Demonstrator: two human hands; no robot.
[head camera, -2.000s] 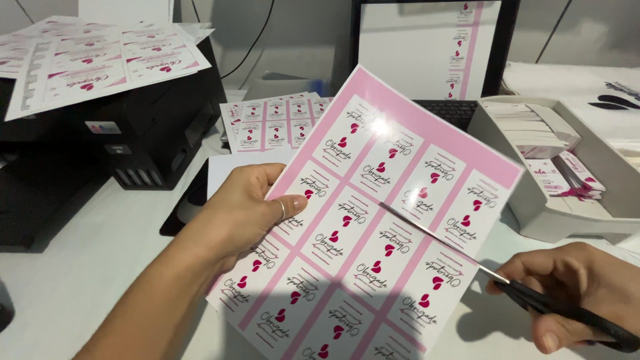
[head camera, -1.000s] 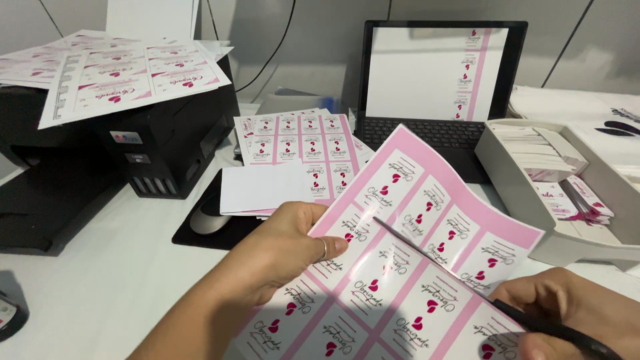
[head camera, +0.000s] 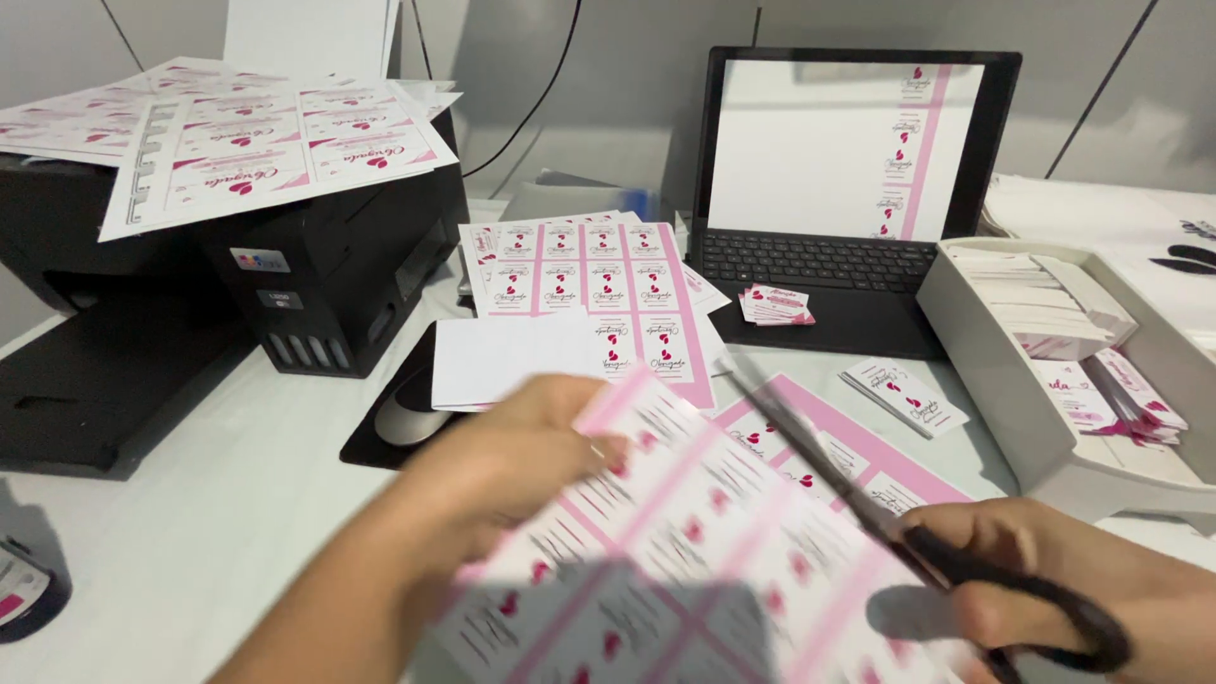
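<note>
My left hand (head camera: 532, 465) grips the upper left edge of a printed sheet of pink-and-white cards (head camera: 703, 532), thumb on top. Black-handled scissors (head camera: 855, 494) are in my right hand (head camera: 1035, 570), their blades pointing up and left along the sheet's upper right edge. Whether the blades are parted is blurred. Behind them a separate pink-edged strip of cards (head camera: 817, 427) lies on the table. A small stack of cut cards (head camera: 907, 399) rests to its right. A shadow falls over the lower part of the held sheet.
More printed sheets (head camera: 589, 275) and blank white paper (head camera: 503, 356) lie behind my left hand, beside a mouse (head camera: 410, 410). A black printer (head camera: 332, 275) with sheets on top stands left. At the back is a laptop (head camera: 817, 275) bearing small cards (head camera: 777, 306); a card-filled box (head camera: 997, 380) stands right.
A strip of cards has come off the held sheet and lies behind it. The scissors have moved off the cut line to the sheet's edge. The view has shifted, showing more of the table.
</note>
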